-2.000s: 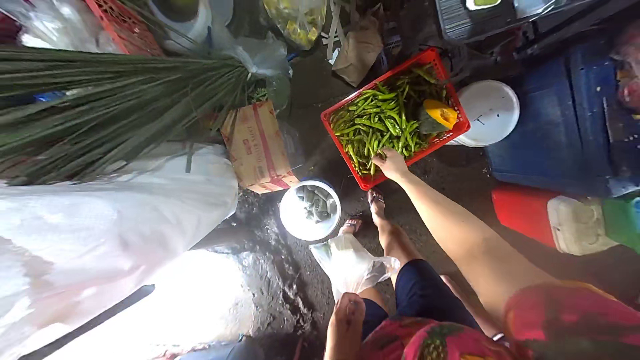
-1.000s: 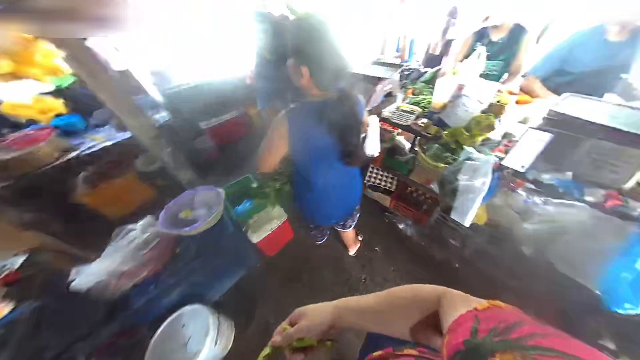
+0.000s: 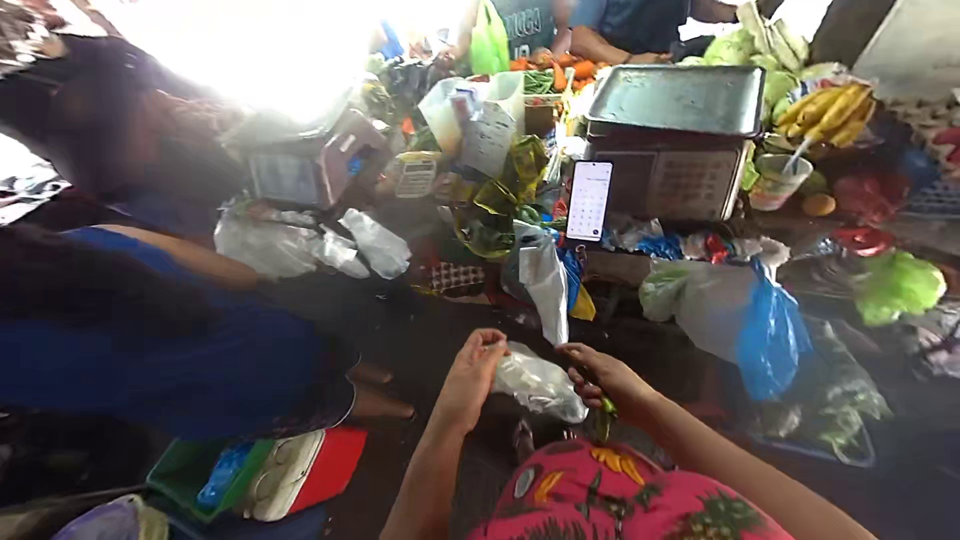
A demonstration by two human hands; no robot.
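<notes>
My left hand (image 3: 478, 375) is closed on the edge of a clear plastic bag (image 3: 541, 386) that hangs in front of my body. To the right of the bag, my right hand (image 3: 606, 379) is curled around green chili peppers (image 3: 606, 409), partly hidden by the palm. Its fingertips are at the lower tip of a bundle of white plastic bags (image 3: 545, 289) hanging from the stall. What is inside the clear bag cannot be made out.
A phone (image 3: 589, 201) leans on a digital scale (image 3: 671, 169); bananas (image 3: 829, 112) lie to its right. A blue plastic bag (image 3: 771, 337) hangs at the stall's edge. A person in blue (image 3: 150, 337) is close on the left, above a green container (image 3: 202, 472) and a red box (image 3: 330, 466).
The view has swung from the floor to the stall. My right hand was over the red basket of chilies and now holds some near the hanging bags. The person in blue appears much closer.
</notes>
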